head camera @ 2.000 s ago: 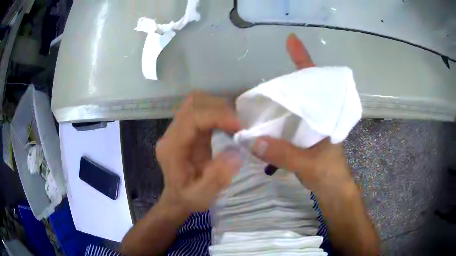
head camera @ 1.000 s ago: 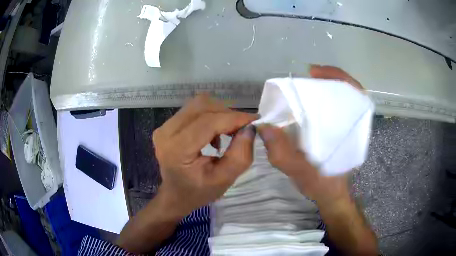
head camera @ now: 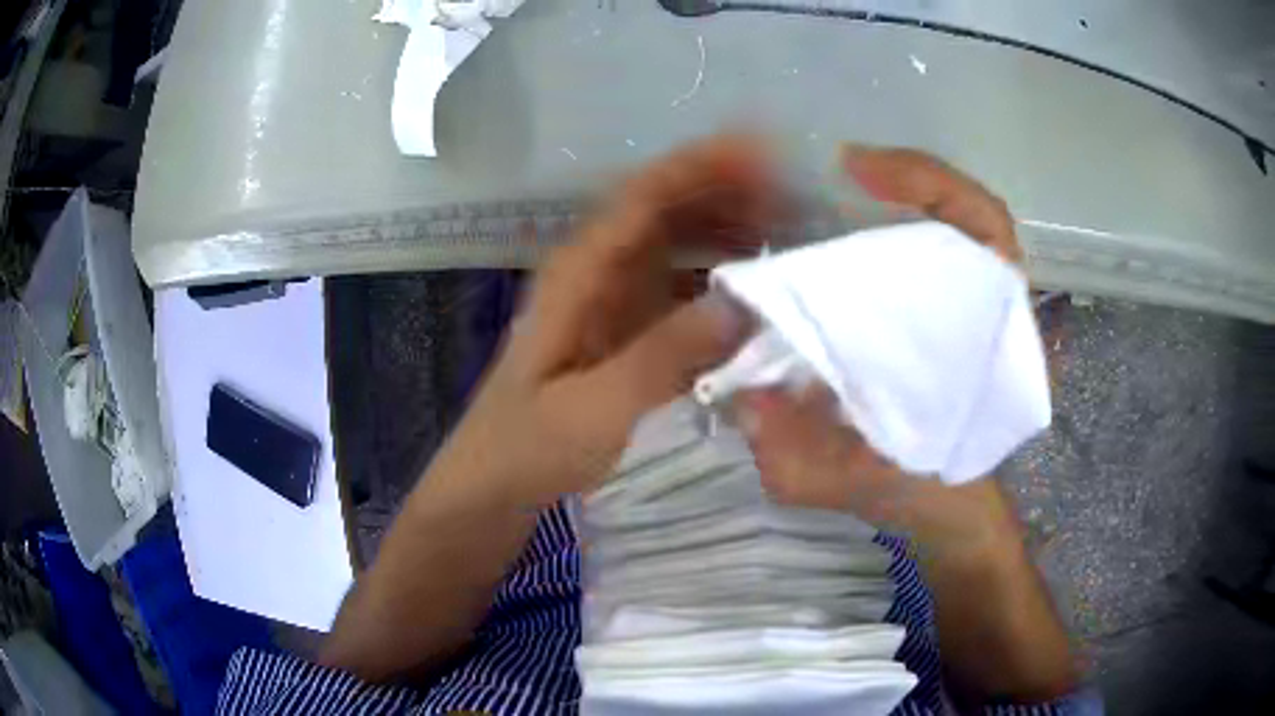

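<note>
A white cuff piece (head camera: 909,343), folded like a cone, is held above the lap. My right hand (head camera: 867,462) holds it, with the thumb at its lower left corner and fingers behind it. My left hand (head camera: 615,322) is blurred, its fingers raised and spread at the piece's left edge. The thumb is near the upper left corner; I cannot tell if it grips the cloth. Below the hands, a stack of cuff pieces (head camera: 741,588) lies in a ridged row on the lap. No tool shows clearly in either hand.
The grey-green table (head camera: 322,140) spans the top, with a white offcut strip (head camera: 417,98) and loose threads on it. At left, a mobile phone (head camera: 262,444) lies on a white board (head camera: 266,560). Beyond are a pale bin (head camera: 119,280) and a blue crate (head camera: 175,602).
My left fingers have left the pinched corner and lifted up and apart. The cuff piece has moved right since the oldest frame and tilted. My right hand still holds it. The view has shifted slightly.
</note>
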